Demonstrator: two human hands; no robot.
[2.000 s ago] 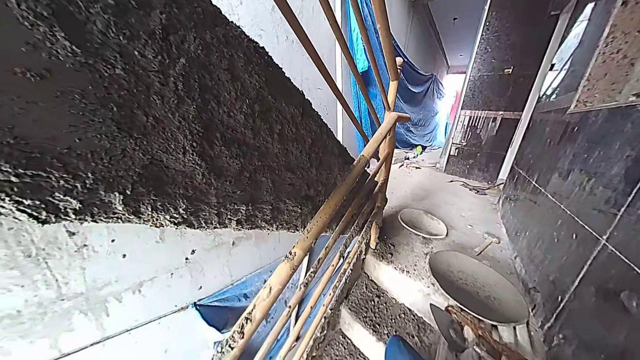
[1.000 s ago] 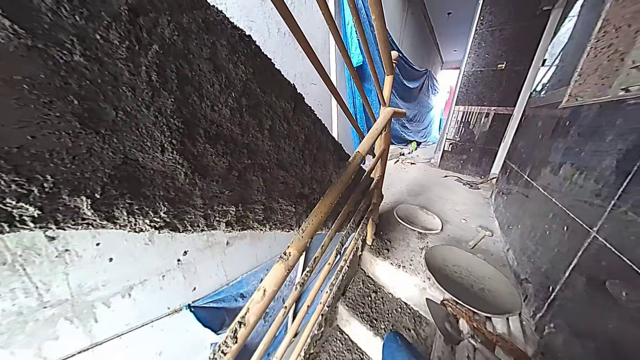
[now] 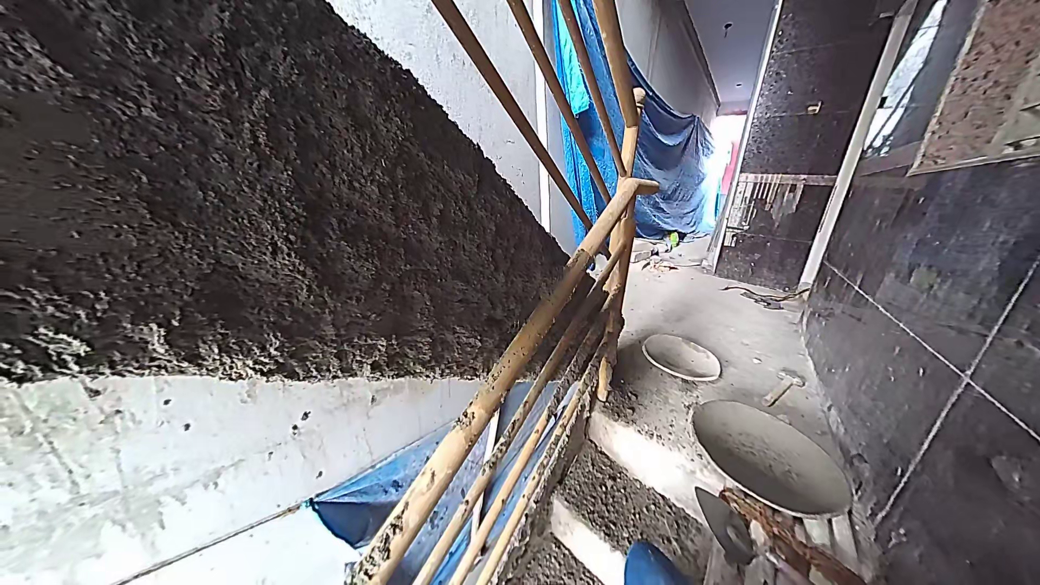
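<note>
Neither of my hands shows in the head view, so what they hold is hidden. At the lower right a metal trowel blade (image 3: 723, 524) rests against a reddish-brown, rough object (image 3: 788, 540), whose kind I cannot tell. Behind them lies a large round basin (image 3: 772, 455) coated in grey cement. A smaller basin (image 3: 681, 357) sits farther back on the floor, and a small hammer-like tool (image 3: 784, 388) is between the basins and the right wall. A rounded blue thing (image 3: 652, 566), cut off by the bottom edge, is over the steps.
A mortar-spattered stair railing (image 3: 504, 366) slants through the middle. Left of it is a wall with a dark, rough mortar coat (image 3: 268, 203). Gritty steps (image 3: 626, 496) descend beside the railing. Dark tiles (image 3: 934, 325) line the right wall; a blue tarp (image 3: 670, 154) hangs farther back.
</note>
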